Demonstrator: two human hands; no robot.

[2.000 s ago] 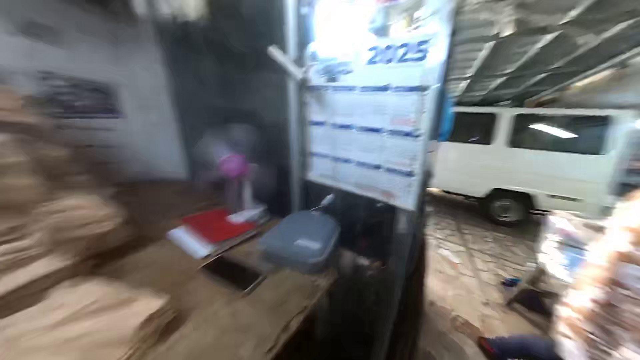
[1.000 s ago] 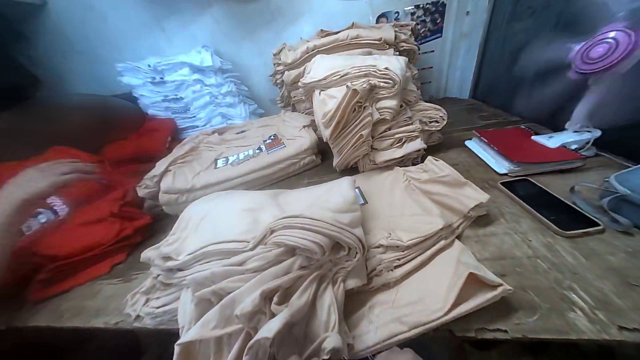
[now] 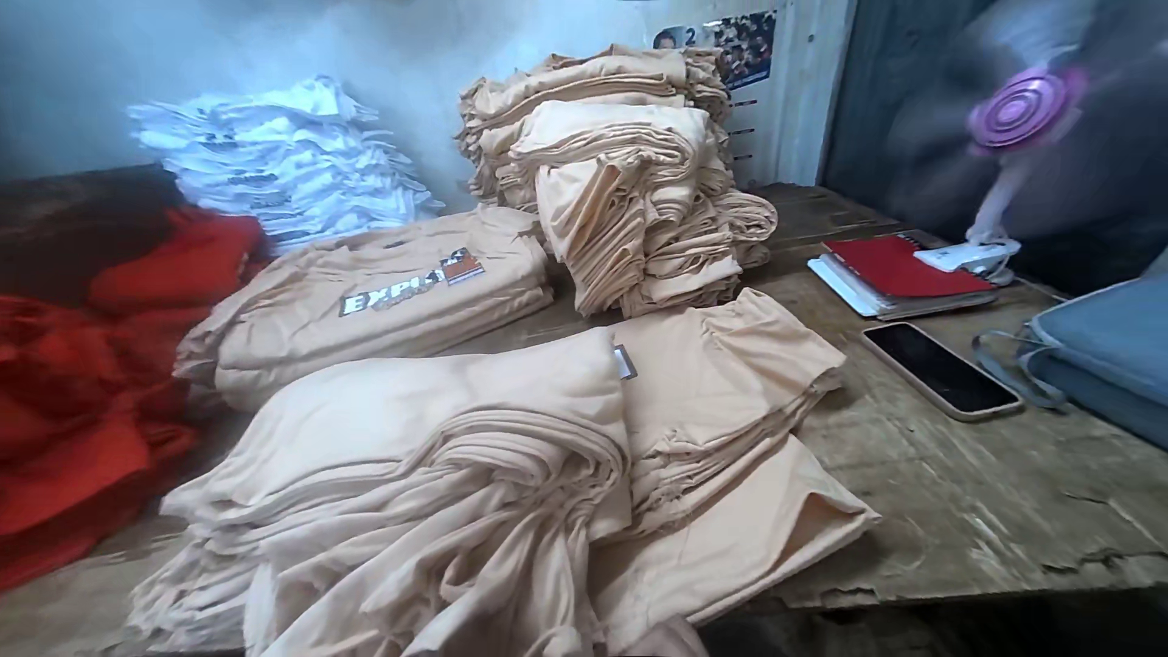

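Neither my left hand nor my right hand is visible. A thick pile of folded beige cloth (image 3: 438, 411) lies nearest me, its loose layers hanging toward the table's front edge. Beside it on the right are more beige folded garments (image 3: 721, 374) with a small dark tag near the fold. Behind on the left lies a stack of beige T-shirts (image 3: 383, 283) with a printed front. Farther back rises a tall heap of beige folded fabric (image 3: 620, 146). Red cloth (image 3: 82, 392) lies at the far left.
A stack of white garments (image 3: 292, 155) stands by the wall. On the right of the wooden table (image 3: 949, 493) are a red notebook (image 3: 903, 265), a smartphone (image 3: 944, 370), a grey-blue case (image 3: 1113, 338) and a clip fan (image 3: 1017, 109) with blurred blades. A poster (image 3: 744, 50) hangs behind.
The view has swung from the calendar and van to the piles on the table. A hand on the red cloth at the left one second ago is out of view now.
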